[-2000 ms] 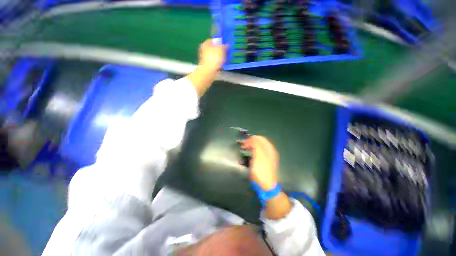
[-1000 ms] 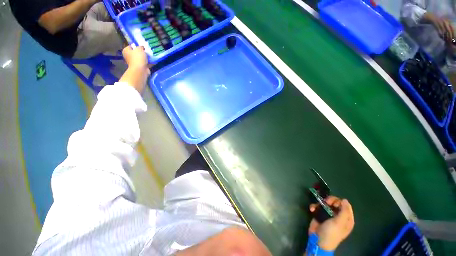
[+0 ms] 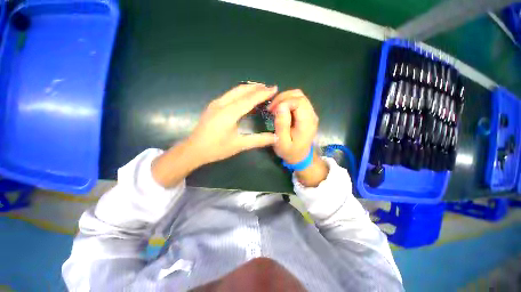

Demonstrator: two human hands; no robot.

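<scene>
A small wired board unit [image 3: 267, 116], dark with a greenish strip, shows between my two hands above the dark green bench. My right hand [image 3: 294, 125], with a blue wrist strap, has its fingers curled around it. My left hand [image 3: 231, 120] is to its left, fingers and thumb spread around the unit, the fingertips close to my right hand. Whether my left fingertips touch the unit cannot be told. A thin shiny strip [image 3: 251, 83] shows just beyond my left fingers. The fingers hide most of the unit.
A blue tray [image 3: 57, 105] with a small dark piece in its far corner lies at the left. A blue tray [image 3: 400, 191] holding rows of black units with silvery ends stands at the right. Another blue tray [image 3: 503, 177] is farther right. A blue coiled cord [image 3: 345, 151] lies beside my right wrist.
My left hand has let go of the filled tray, which is out of view, and has come to my right hand. The view has turned toward the right tray.
</scene>
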